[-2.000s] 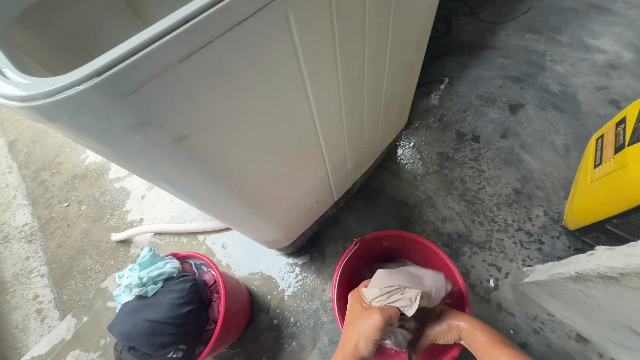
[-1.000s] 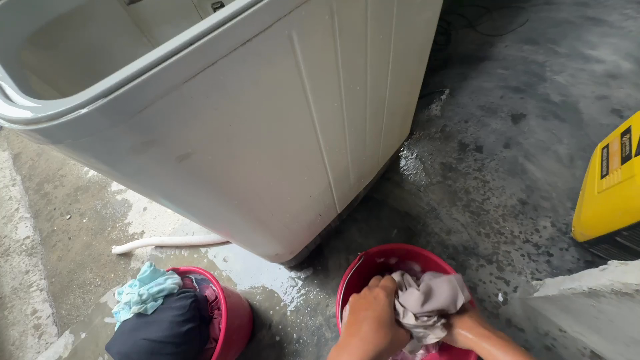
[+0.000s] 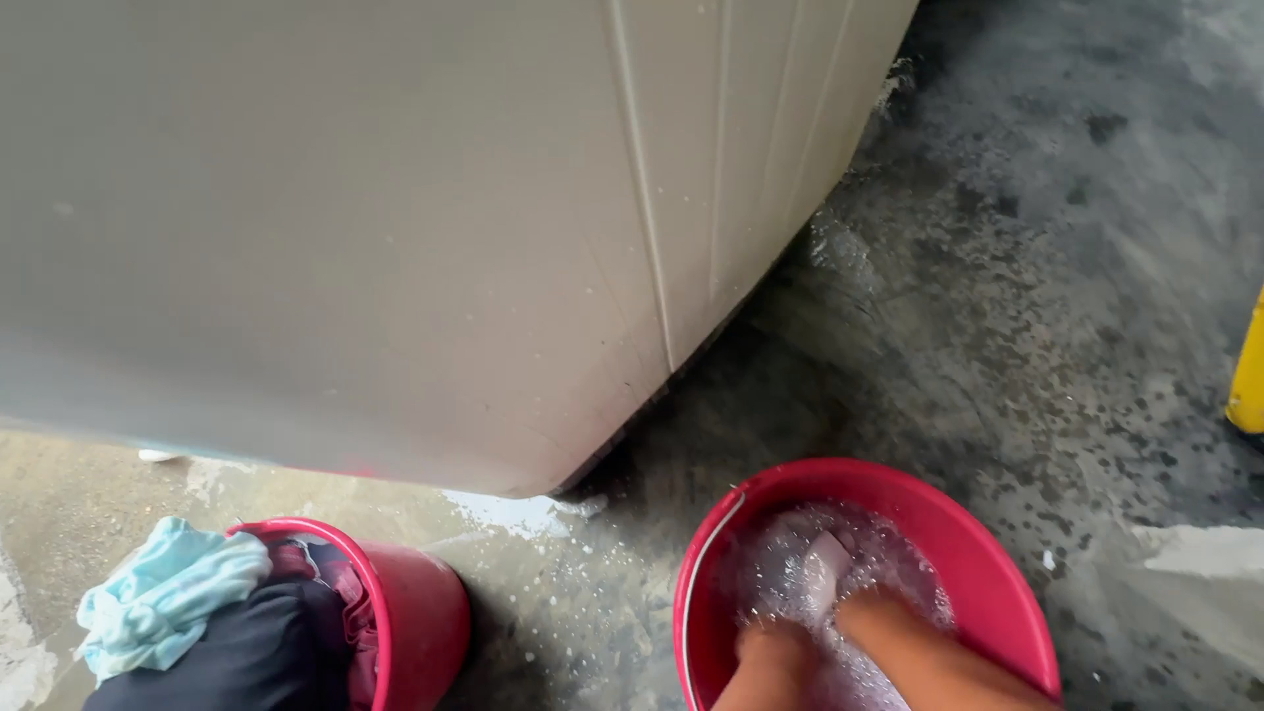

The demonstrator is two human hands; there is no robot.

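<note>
Both of my hands are down in the foamy water [image 3: 889,553] of a red bucket [image 3: 987,583] at the lower right. My left hand [image 3: 777,637] is at the left side of the water, and my right hand [image 3: 869,602] is to its right. Their fingers are under the water and hidden. A pale wet cloth [image 3: 825,568] pokes up just beyond them, and its grip cannot be made out. A second red bucket [image 3: 420,612] at the lower left is heaped with clothes, among them a light blue cloth [image 3: 168,592] and a dark garment [image 3: 247,657].
The large whitish side wall of a washing machine [image 3: 395,247] fills the upper left. Wet concrete floor [image 3: 1037,326] runs along its right side. Part of a yellow object [image 3: 1249,380] shows at the right edge, with a pale concrete edge [image 3: 1205,553] below it.
Earlier my hands held the pale cloth bunched up above the bucket; now hands and most of the cloth are down in the water. The view has shifted closer to the machine's side.
</note>
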